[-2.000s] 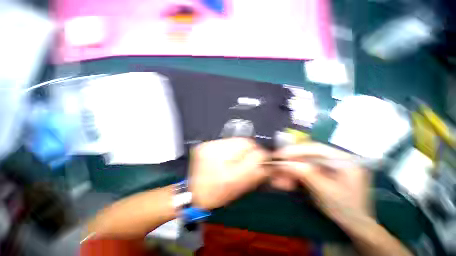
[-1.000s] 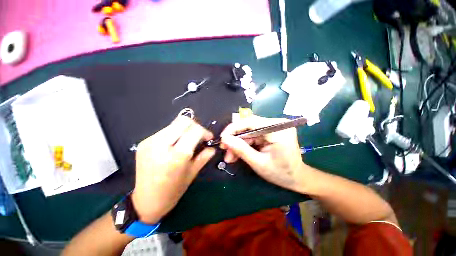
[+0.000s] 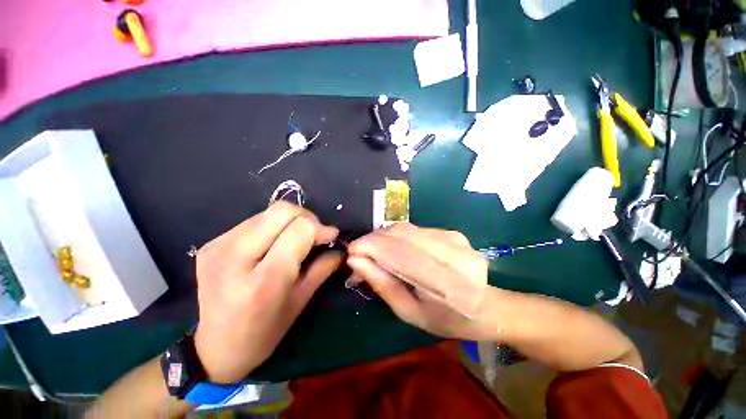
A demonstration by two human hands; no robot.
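My left hand (image 3: 258, 278) is over the black mat (image 3: 196, 155), its thumb and index finger pinching a small black part (image 3: 331, 245), mostly hidden by the fingers. My right hand (image 3: 421, 274) meets it there, its fingertips at the part's right side. The tweezers (image 3: 425, 286) lie along my right hand, blurred; their tips are hard to see. A small pale disc with fine wires (image 3: 298, 142) lies on the mat above the hands. A loop of pale wire (image 3: 286, 193) lies just above my left hand. A gold tape piece (image 3: 397, 199) lies above my right hand.
A white carton (image 3: 102, 237) with yellow lumps (image 3: 67, 263) stands at left. Small white parts (image 3: 401, 131) lie at the mat's right edge. Right of it are a white paper scrap (image 3: 519, 151), yellow-handled cutters (image 3: 609, 143), a blue screwdriver (image 3: 523, 248) and cables. A pink mat (image 3: 245, 24) lies behind.
The tweezers have swung from pointing up right to lying low along my right hand. Both hands stay together at the black part. The view has shifted slightly.
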